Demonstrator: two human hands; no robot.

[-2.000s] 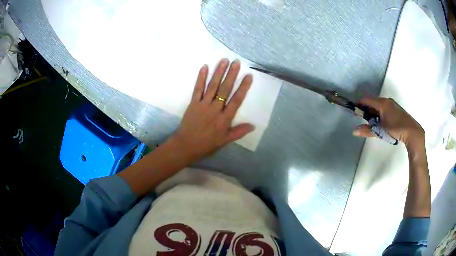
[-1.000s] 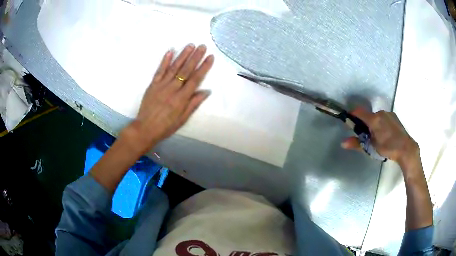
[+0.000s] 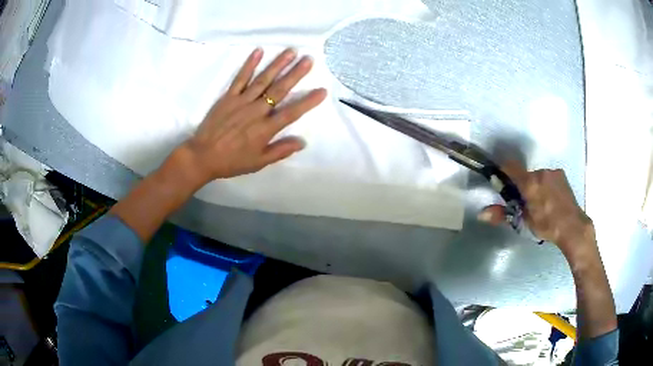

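A white garment panel lies flat on the grey-blue table, with a curved cut-out at its upper middle. My left hand lies flat on the panel, left of the curve, fingers spread, a ring on one finger. My right hand holds the tailor's shears by their dark looped handle. The blades look closed or nearly so; they point left across the panel, the tip just below the curved edge. A cream strip runs along the panel's near edge.
More white cloth lies at the right side. A blue stool stands under the near edge at left. White cloth hangs at far left. A yellow rail and white material show at lower right.
The panel has shifted right in view and shows more folds near the shears. My left hand has moved left along it since the first frame. The shears stay in my right hand, tilted more steeply.
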